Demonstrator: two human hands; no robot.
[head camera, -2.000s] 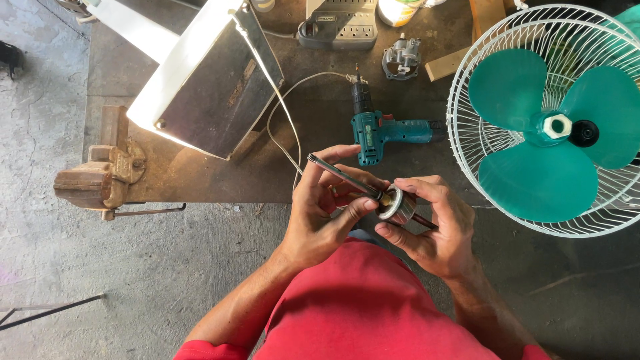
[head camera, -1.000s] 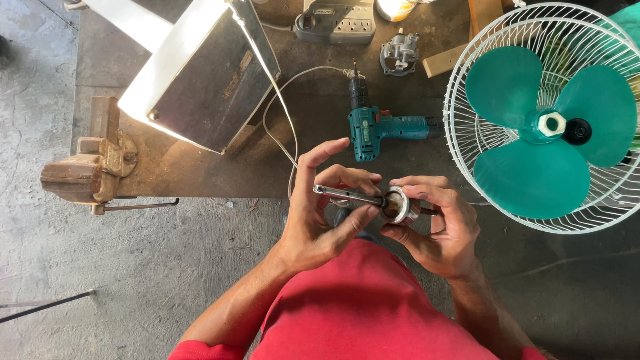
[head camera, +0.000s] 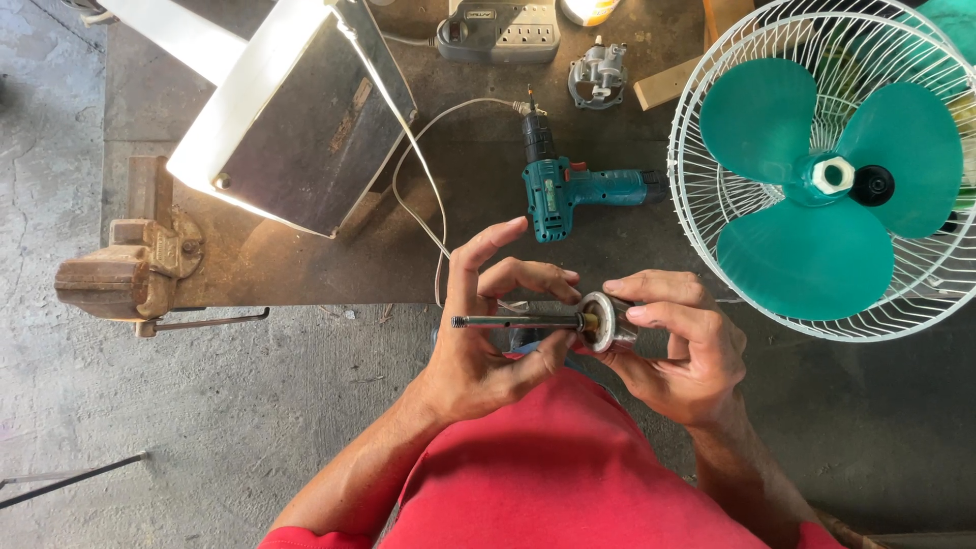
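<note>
A small motor rotor (head camera: 610, 324), a metal cylinder with a long shaft threaded at its tip, is held in front of my red shirt. My right hand (head camera: 679, 343) grips the cylinder between fingers and thumb. At the near face of the cylinder, the thumb and fingertips of my left hand (head camera: 503, 335) pinch the shaft (head camera: 518, 322), which points left across the palm. My left index finger is raised off it. A brass-coloured bushing or collar (head camera: 589, 322) sits where shaft and cylinder meet. The cylinder's far end is hidden by my right fingers.
On the bench lie a teal cordless drill (head camera: 553, 194), a metal carburetor (head camera: 598, 75), a power strip (head camera: 499, 34) and a wood block (head camera: 667, 84). A bench vise (head camera: 130, 271) is at the left edge, a white fan base (head camera: 297, 114) with a cord beside it. A caged fan (head camera: 816, 175) stands right.
The shaft has turned from a slant to nearly level. My left index finger has lifted away and extends upward. Both hands stay at the rotor.
</note>
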